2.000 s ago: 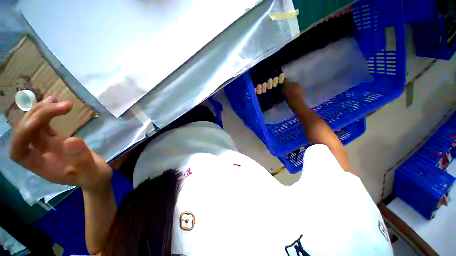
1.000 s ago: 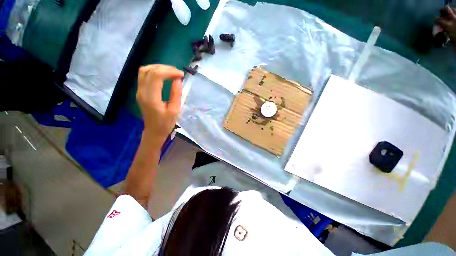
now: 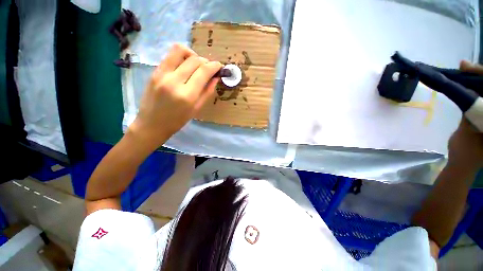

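Observation:
My left hand [image 3: 177,87] pinches a small dark piece [image 3: 225,72] at the small round white dish [image 3: 232,76], which sits on the stained cardboard square [image 3: 254,100]. My right hand [image 3: 467,132], at the right edge and partly cut off, holds a black-and-cream leg part [image 3: 447,86]. Its black prongs point left, and one tip lies over the black block [image 3: 397,84] on the white board [image 3: 339,95]. Whether the tip touches the block cannot be told. Several loose dark pieces [image 3: 126,26] lie left of the cardboard.
A lined tray [image 3: 66,79] with a black rim stands at the far left on the green surface [image 3: 98,79]. Pale plastic sheeting [image 3: 222,145] lies under the work. Blue crates [image 3: 339,206] show below the bench edge. A white pointed object [image 3: 87,4] is at the top left.
My left hand has moved right from beside the loose pieces to the white dish. My right hand, in the crate two seconds ago and unseen one second ago, now shows at the right with a leg part.

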